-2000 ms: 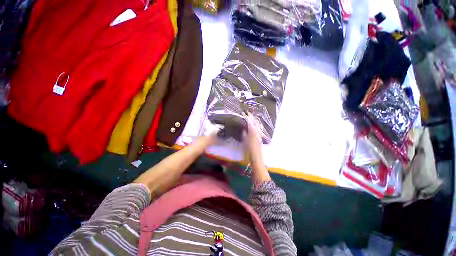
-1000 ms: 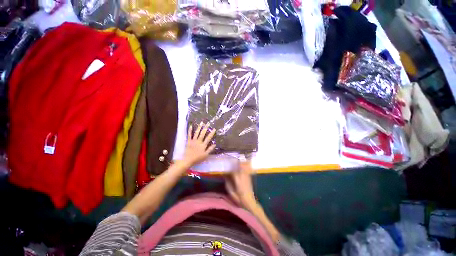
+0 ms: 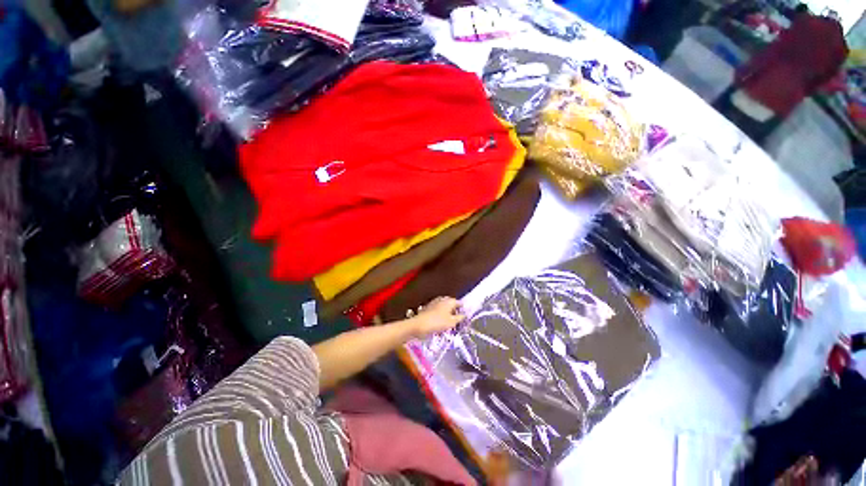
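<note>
A brown folded garment (image 3: 608,327) lies flat on the table inside a clear, shiny bag (image 3: 532,351). The bag's open end is towards me, near the table's front edge. My left hand (image 3: 439,316) is at the near left corner of the bag, its fingers curled together on the film; the fingertips are hard to make out. My right hand (image 3: 501,469) shows only as a blurred patch at the bottom edge, by the bag's near right corner; its fingers cannot be made out.
A red garment (image 3: 380,161) lies left of the bag, over mustard (image 3: 366,271) and brown garments (image 3: 484,252). Bagged packs, mustard (image 3: 589,138) and pale (image 3: 707,204), lie beyond. Dark plastic-wrapped goods (image 3: 304,76) are at the far left. A black cloth (image 3: 817,427) is at the lower right.
The view has swung left and tilted. My left hand has moved off the top of the bagged garment to its near left corner. My right hand is now mostly out of the picture.
</note>
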